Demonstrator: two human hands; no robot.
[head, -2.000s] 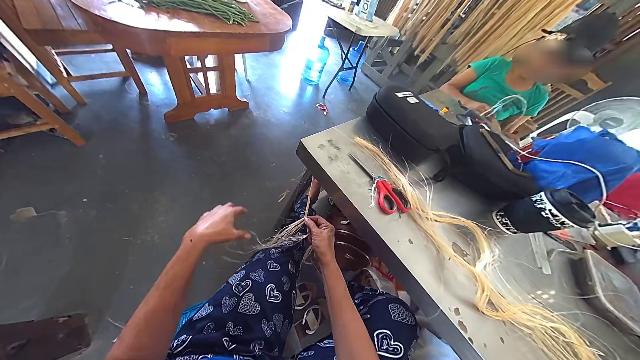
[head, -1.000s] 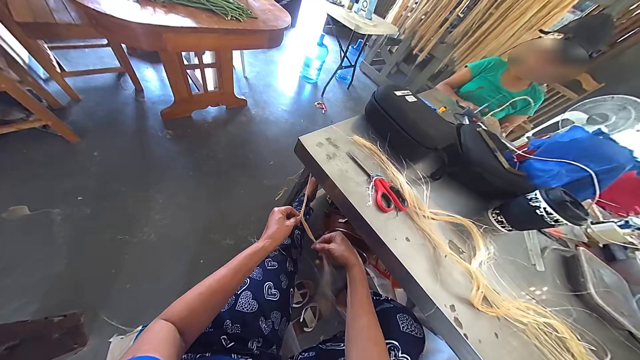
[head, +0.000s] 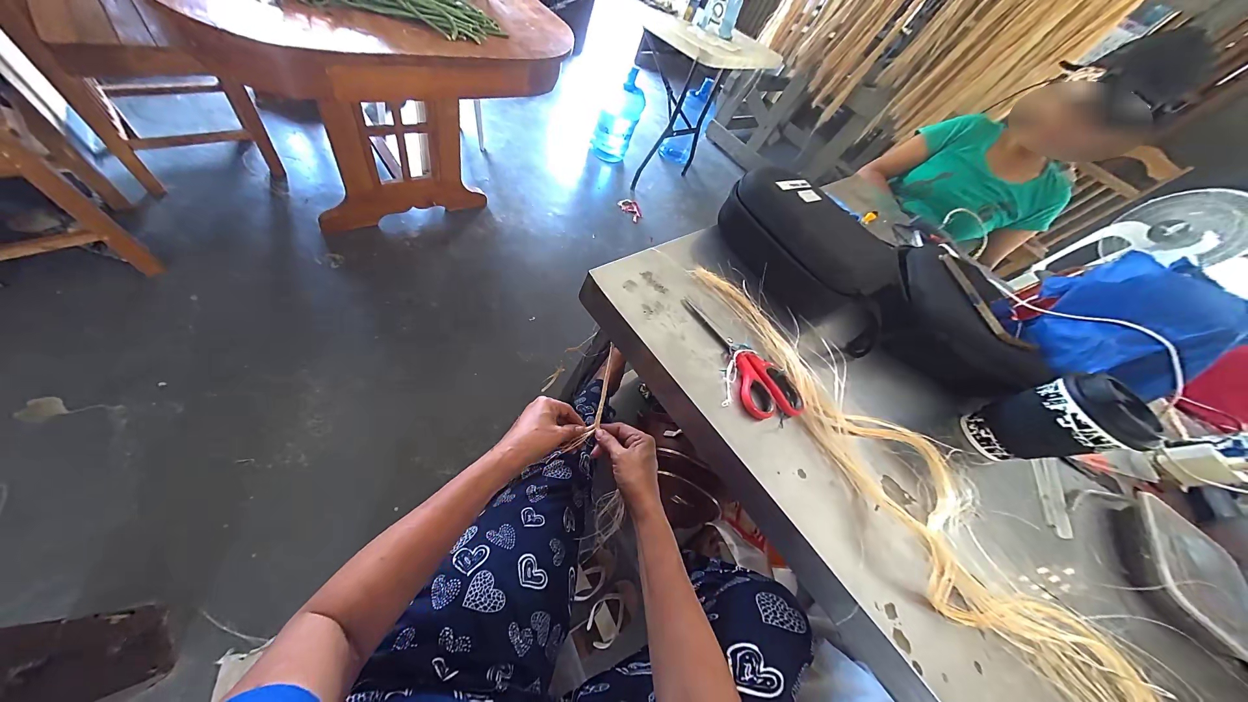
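Both of my hands meet above my thigh, beside the edge of a grey table. My left hand (head: pixel 548 429) pinches thin tan plant fibres (head: pixel 604 385), and my right hand (head: pixel 629 456) pinches the same strand close beside it. The strand runs up from my fingers toward the table's corner. On the table lies a long bundle of pale fibres (head: pixel 877 487), with red-handled scissors (head: pixel 756 375) next to its upper part, blades pointing away from me. Neither hand touches the bundle or the scissors.
The grey table (head: pixel 682 390) also holds a black case (head: pixel 809 229), a black cup (head: pixel 1063 414), a blue bag (head: pixel 1141 317) and a clear container (head: pixel 1194 565). A person in green (head: pixel 994 185) sits beyond. A wooden table (head: pixel 439 73) and blue water jugs (head: pixel 619 117) stand farther back.
Two seconds ago my left hand was apart from the fibres with fingers spread. It has moved right to them, and both hands have since come closer together.
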